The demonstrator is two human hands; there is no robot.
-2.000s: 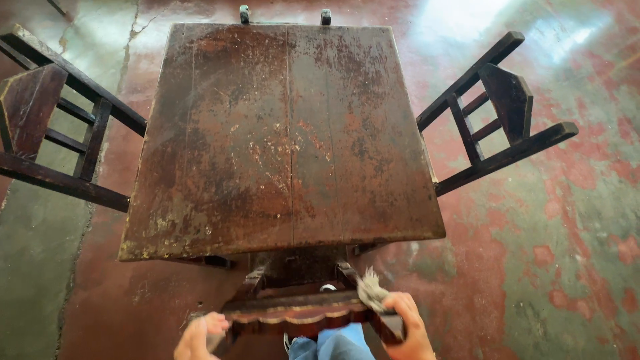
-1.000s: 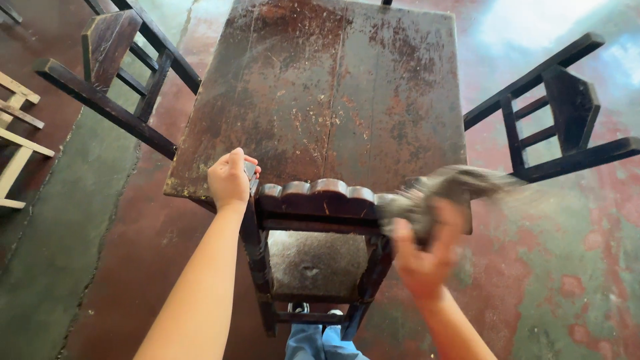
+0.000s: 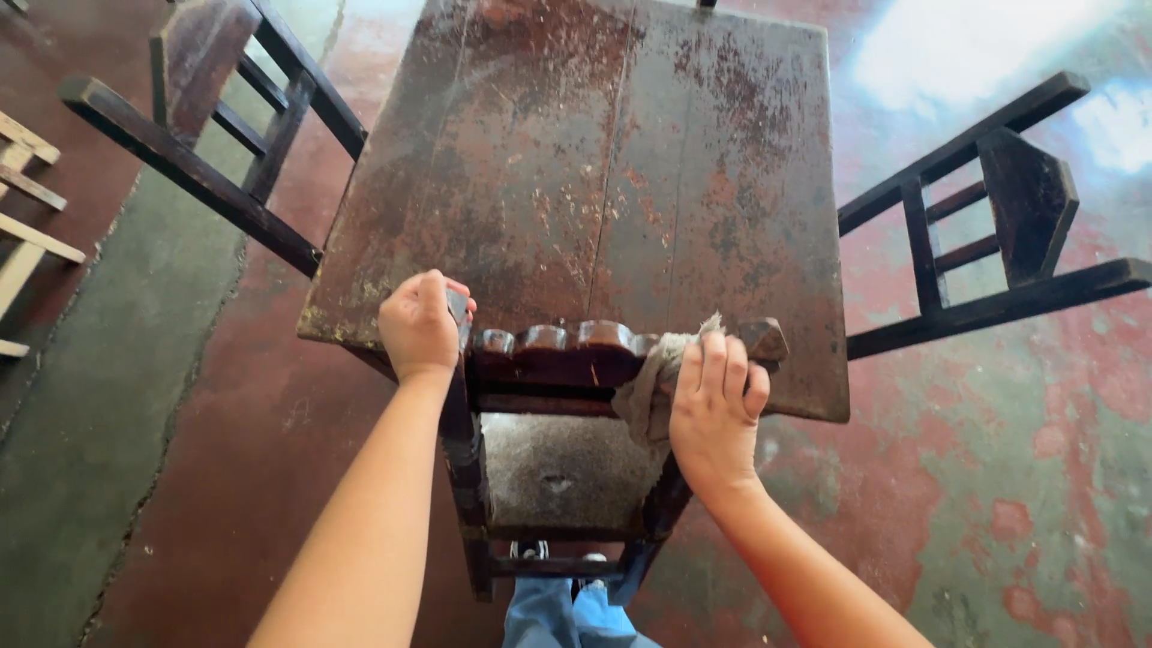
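Observation:
A dark wooden chair (image 3: 594, 354) with a scalloped top rail stands right in front of me, its back close to the near edge of a worn wooden table (image 3: 576, 180). Around the top of the chair's left post my left hand (image 3: 421, 326) is closed. My right hand (image 3: 718, 409) presses a crumpled grey cloth (image 3: 650, 387) against the right part of the top rail, beside the right post's end (image 3: 765, 340). Below the rail shows the chair's greyish seat (image 3: 562, 472).
One dark wooden chair (image 3: 207, 171) is at the table's left side, another (image 3: 981, 216) at its right. Pale wooden furniture (image 3: 31, 234) stands at the far left. My shoes and jeans (image 3: 540, 612) are below the near chair. The painted floor (image 3: 990, 468) is patchy.
My right hand, blurred with the cloth at the chair's right a second ago, is now on the top rail with it. The left hand still holds the left post. The view has shifted since two seconds ago.

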